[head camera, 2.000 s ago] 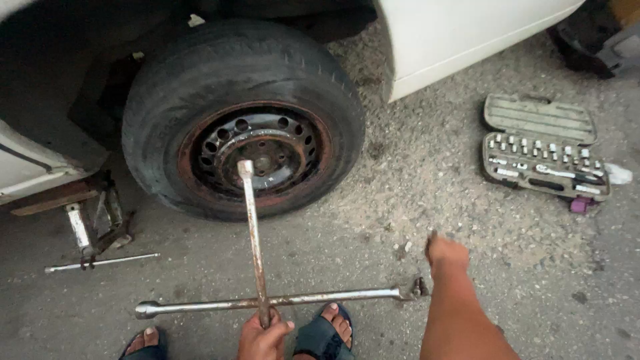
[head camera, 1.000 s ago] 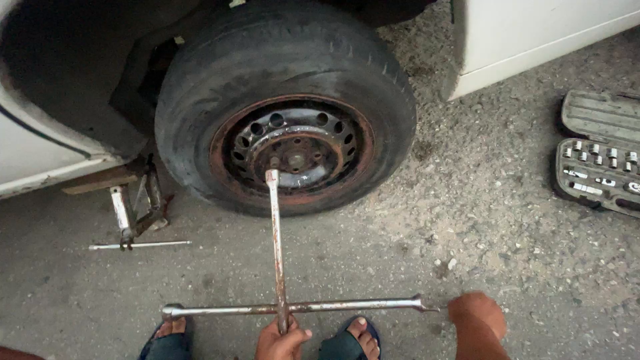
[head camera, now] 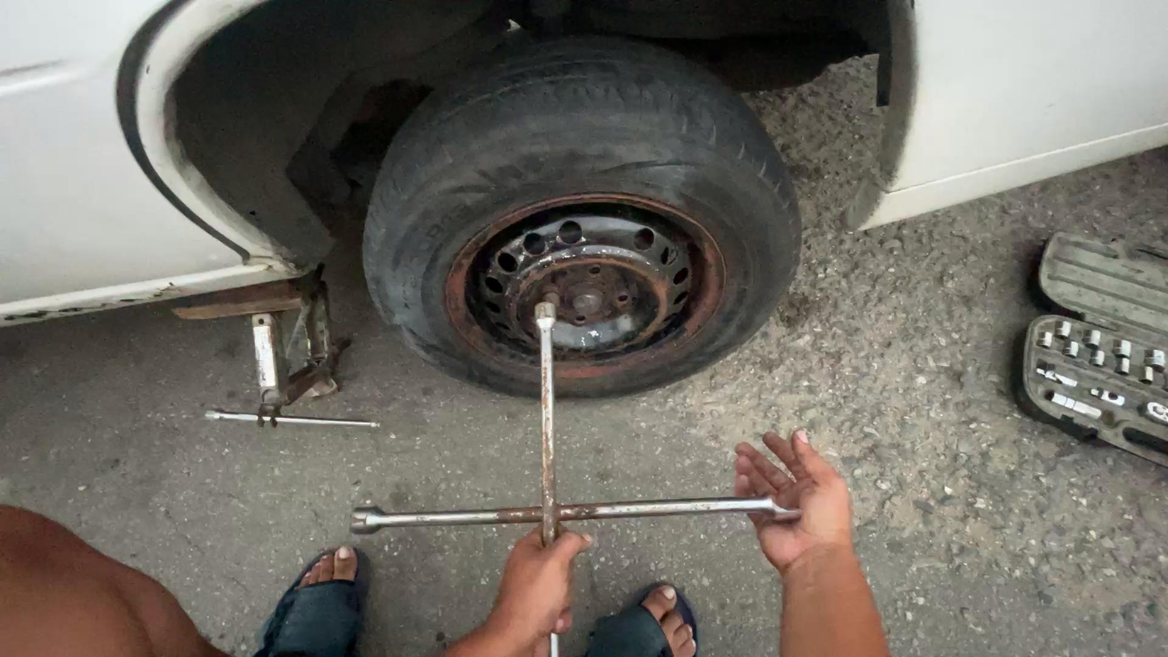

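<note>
A four-way lug wrench (head camera: 657, 508) reaches up to the rusty steel wheel (head camera: 593, 333), its upper socket end at the left side of the hub, where a lug nut seems to sit. My left hand (head camera: 540, 579) is closed around the wrench's lower arm, just below the crossing. At the right end of the crossbar is my right hand (head camera: 798, 506), palm up with the fingers spread, the flattened tip lying against the palm. The black tyre (head camera: 584, 137) surrounds the wheel, inside the car's wheel arch.
A scissor jack (head camera: 292, 356) stands under the white car's sill (head camera: 146, 297) at left, a thin metal rod (head camera: 319, 421) through its lower end. An open socket set case (head camera: 1109, 319) lies on the asphalt at right. Two sandalled feet are below the wrench.
My right hand, earlier off to the right of the crossbar, has come in to its right end and its fingers have spread. My left hand stays on the wrench. The view has shifted.
</note>
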